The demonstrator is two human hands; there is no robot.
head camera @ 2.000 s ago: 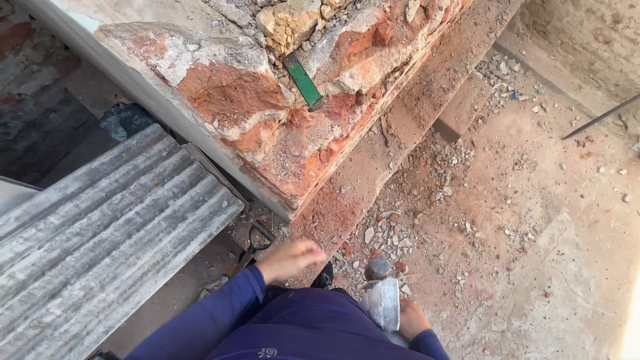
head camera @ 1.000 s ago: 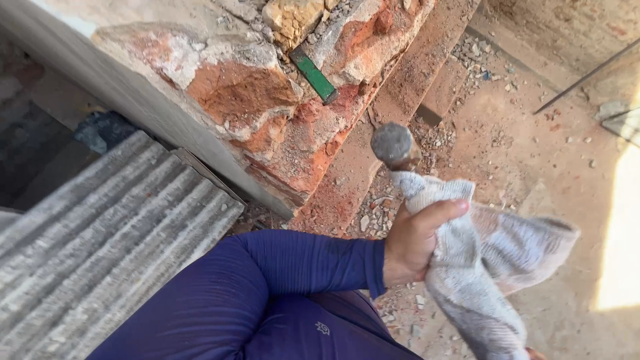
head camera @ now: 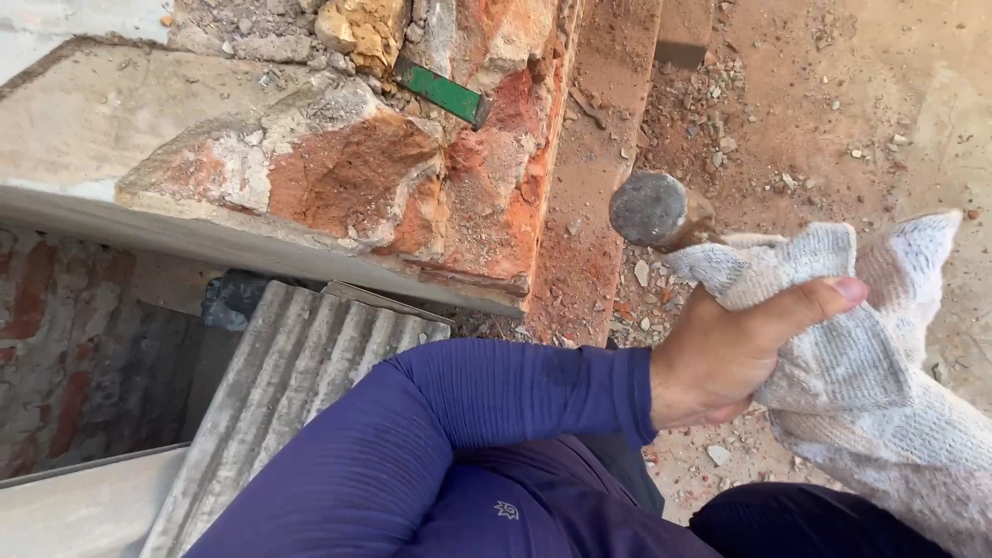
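Observation:
My left hand (head camera: 721,360) is closed around a whitish knitted cloth (head camera: 837,364), its thumb lying across the folds. Out of the cloth's upper left end sticks a tool with a round, flat-faced grey metal head (head camera: 649,209); the rest of the tool is hidden by cloth. More cloth hangs down to the right edge. My right hand is not seen; only a dark sleeve shows low at the right. A short green bar (head camera: 442,91) with dark ends lies tilted on the broken brick masonry (head camera: 349,170), ahead and to the left of my left hand.
Corrugated grey sheets (head camera: 302,364) lean at the lower left beside the wall's plastered edge (head camera: 310,271). A dusty reddish ledge (head camera: 589,178) runs along the broken masonry. Rubble and chips (head camera: 721,139) lie scattered over the floor. A yellowish stone (head camera: 364,31) sits behind the green bar.
My left hand, empty two seconds ago, now grips the cloth. Cloth and tool were low by my right hand then and are now raised in front of me. The view has shifted.

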